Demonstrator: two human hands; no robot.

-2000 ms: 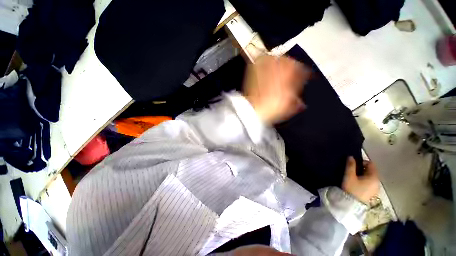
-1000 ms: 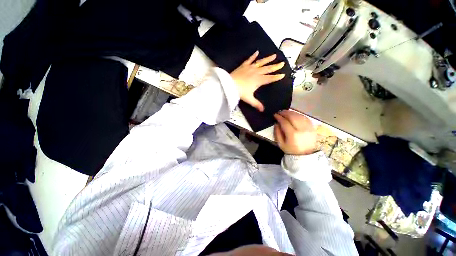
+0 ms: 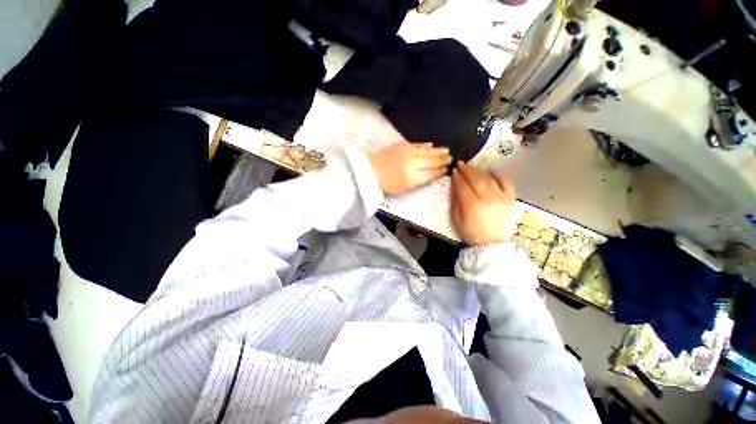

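Note:
A black cut panel [image 3: 441, 93] lies on the white table left of the sewing machine's needle area [image 3: 489, 124], its right edge at the presser foot. My left hand [image 3: 409, 167] lies at the panel's near end, fingers together, fingertips on the cloth's corner. My right hand [image 3: 483, 203] is just right of it, fingertips at the same corner. The thumb and finger seem to pinch the cloth there, partly hidden. The cream machine head [image 3: 543, 66] stands over the panel's right edge.
A large rounded black panel pile [image 3: 133, 199] lies at the left, with more black cloth [image 3: 224, 58] behind it. Navy crumpled pieces [image 3: 663, 281] hang at the right. The table's worn front edge [image 3: 564, 252] runs beneath my hands.
The panel has moved away from me, past the needle. My left hand has gone from lying spread on the cloth to its near corner, close to my right hand, which has shifted slightly.

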